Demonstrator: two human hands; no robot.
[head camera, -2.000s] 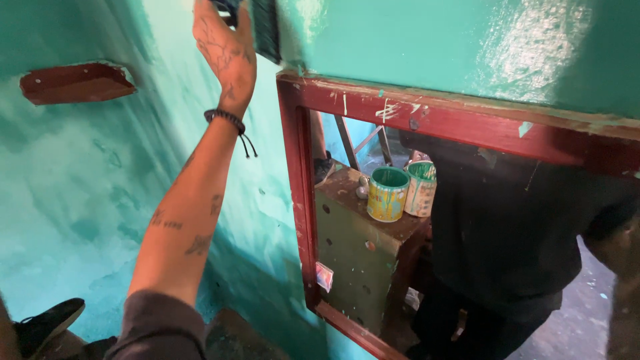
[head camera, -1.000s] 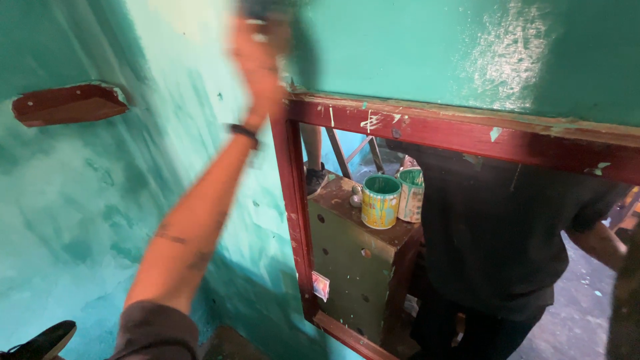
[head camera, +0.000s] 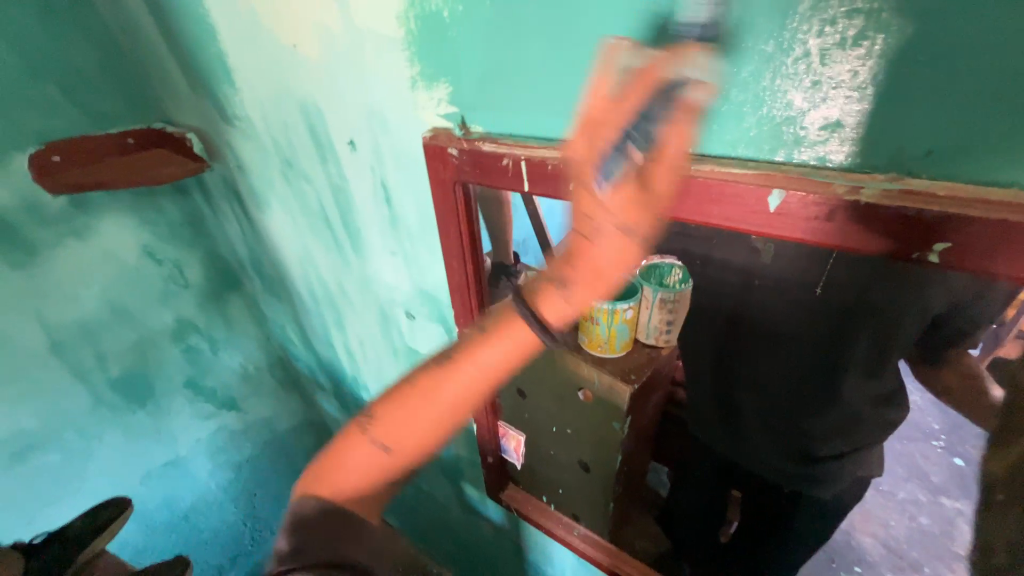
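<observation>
My left hand (head camera: 640, 136), blurred by motion, is raised in front of the top rail of a red wooden mirror frame (head camera: 512, 164). Its fingers are closed around a dark blue handle (head camera: 632, 140) of what looks like a paintbrush; the head, at the top edge of the view, is blurred. Behind the hand is the green-painted wall (head camera: 512, 64), glossy at the upper right. My right hand is not directly in view; a lowered arm shows in the mirror's reflection at the right.
In the mirror (head camera: 784, 360) are reflected a dark-shirted torso, a box-like stand (head camera: 560, 432), a yellow paint can (head camera: 610, 324) and a paler can (head camera: 664, 308). A red wooden piece (head camera: 120, 160) juts from the left wall. Shoes (head camera: 80, 536) show at the lower left.
My left hand has moved right along the wall, from left of the mirror frame to in front of its top rail, with the handle still held.
</observation>
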